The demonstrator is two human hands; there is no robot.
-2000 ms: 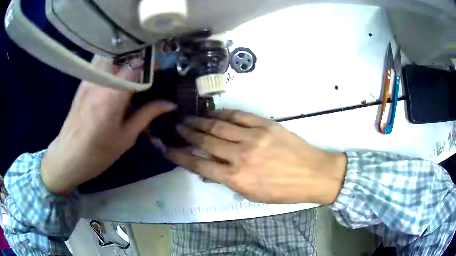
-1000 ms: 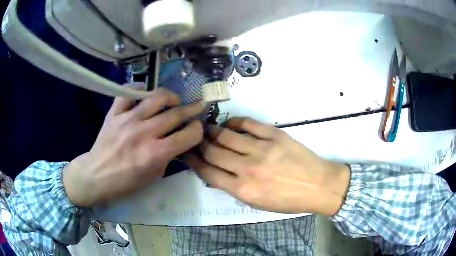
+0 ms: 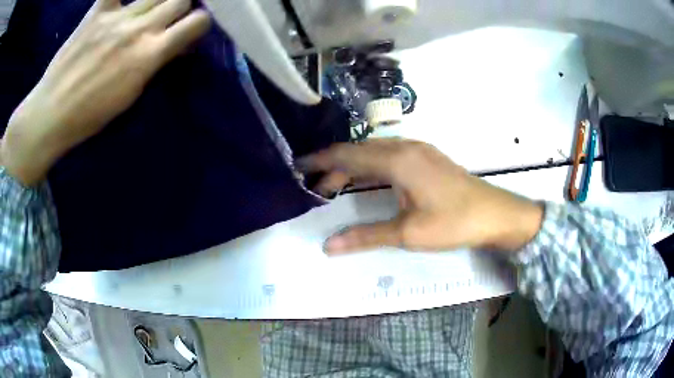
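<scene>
A dark navy garment (image 3: 170, 170) is spread over the left of the table, with a pale, fuzzy edge line slanting down to its right corner. My left hand (image 3: 111, 66) lies on the cloth at the upper left, its curled fingers gripping it near the top. My right hand (image 3: 436, 196), slightly blurred, is at the cloth's right corner. Its fingers touch the edge and its lower digit is spread apart over the white table. The sewing machine head (image 3: 473, 15) is above; the needle area is partly hidden by the guard bar (image 3: 273, 55) and cloth.
A cream ribbed knob (image 3: 383, 111) and a round holed disc (image 3: 404, 97) are near the needle area. Snips with orange and teal handles (image 3: 581, 162) and a flat black rectangle (image 3: 639, 153) lie at the right. The curved table edge (image 3: 355, 317) has a printed scale.
My left hand has moved up and left from the needle area, and the dark cloth now spreads wider with its pale edge showing. My right hand has opened out and shifted slightly right.
</scene>
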